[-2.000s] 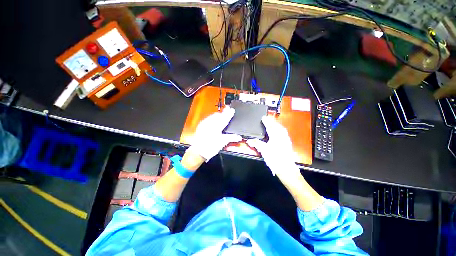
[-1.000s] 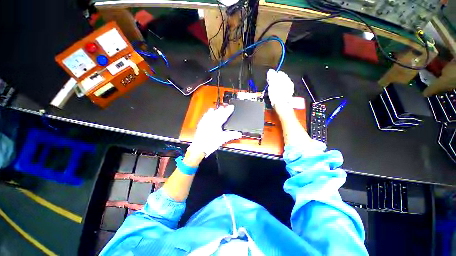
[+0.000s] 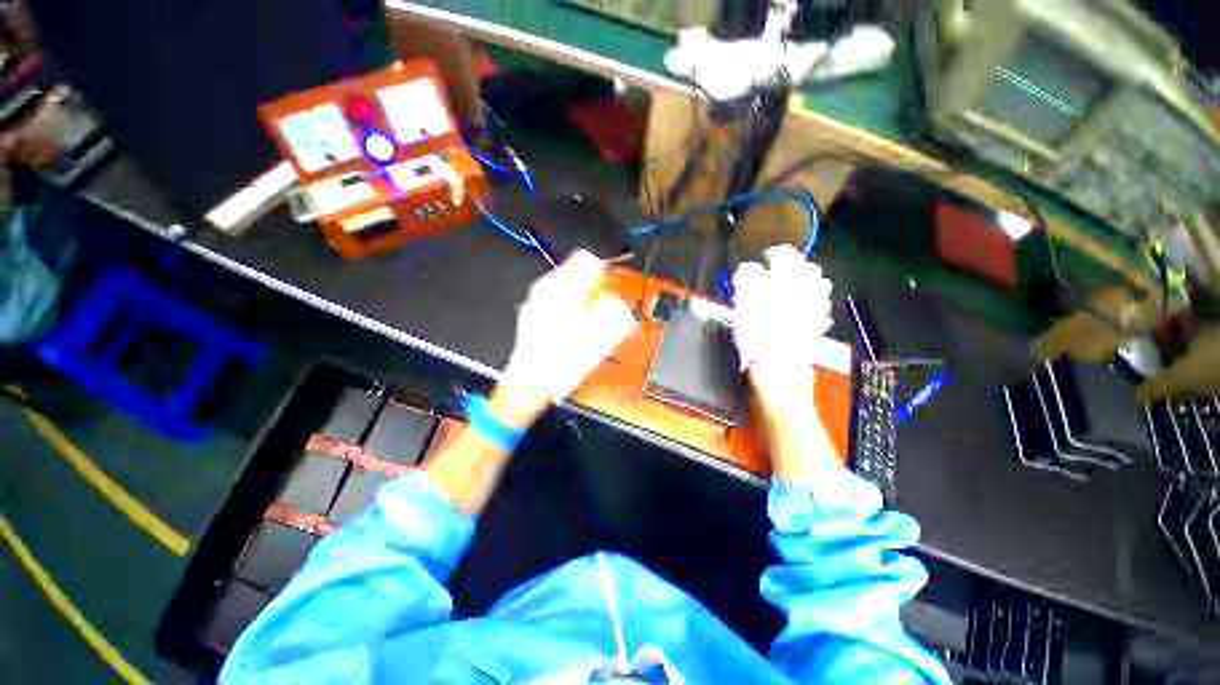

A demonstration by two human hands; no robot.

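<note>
A flat black set-top box [image 3: 696, 361] lies on the orange test fixture [image 3: 626, 391], its far edge by the connector block. My left hand [image 3: 573, 328], in a white glove, is over the fixture's left end, off the box; its fingers are blurred, and a thin line shows at its fingertips. My right hand [image 3: 783, 308], also gloved, is at the box's far right corner, near the end of the blue cable [image 3: 789, 201]. Its fingers are bent, and what they touch is hidden.
The orange tester [image 3: 388, 201] stands at left with a blue light glowing. The remote control [image 3: 876, 431] and a blue marker pen [image 3: 923, 398] lie right of the fixture, near stacked units [image 3: 1070, 422]. A parts tray [image 3: 315, 482] is at lower left. An oscilloscope [image 3: 1070, 107] is on the shelf.
My left hand has left the box and moved to the fixture's left end. My right hand has moved from the box to the connectors. The tester's blue light has come on. The view has turned.
</note>
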